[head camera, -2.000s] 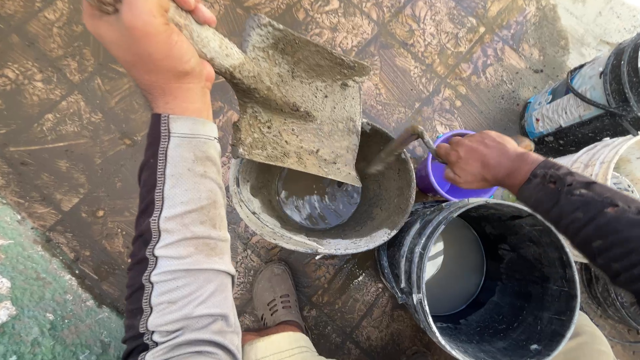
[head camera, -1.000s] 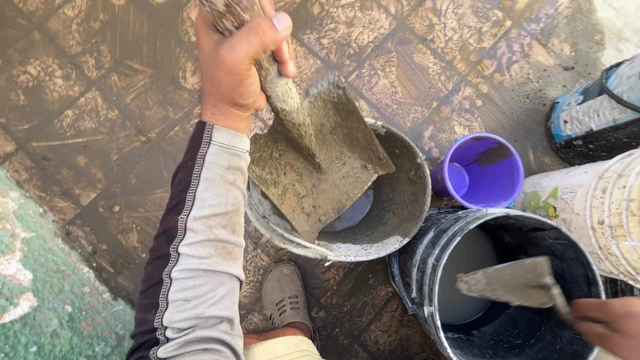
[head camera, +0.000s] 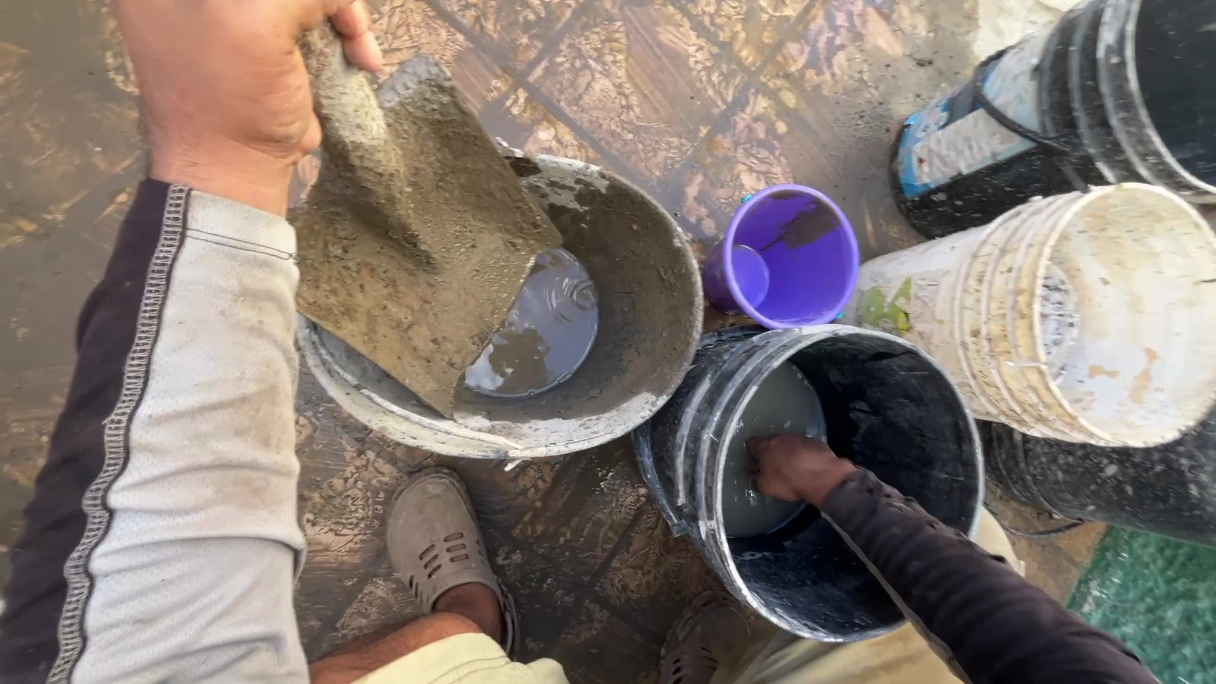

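Observation:
My left hand (head camera: 242, 90) is closed around the handle of a mortar-crusted shovel (head camera: 427, 228). The shovel's blade lies tilted over the rim of a round bucket (head camera: 646, 285) with cement-coated walls and some water (head camera: 541, 332) at its bottom. My right hand (head camera: 793, 468) reaches down inside a black plastic bucket (head camera: 893, 408), at the surface of its cloudy water (head camera: 774, 418). The fingertips are at or under the water, and the trowel seen earlier is hidden, so what this hand holds cannot be told.
A purple plastic cup (head camera: 807, 256) stands between the buckets. At the right are a white bucket (head camera: 1007, 294), a black bucket with a torn label (head camera: 1026, 123) and another dark container (head camera: 1121, 480). My feet in clogs (head camera: 442, 532) stand on wet patterned paving (head camera: 655, 85).
My right hand, which held a small trowel over the black bucket a second ago, has gone down into that bucket's water. The shovel stays over the round bucket in my left hand.

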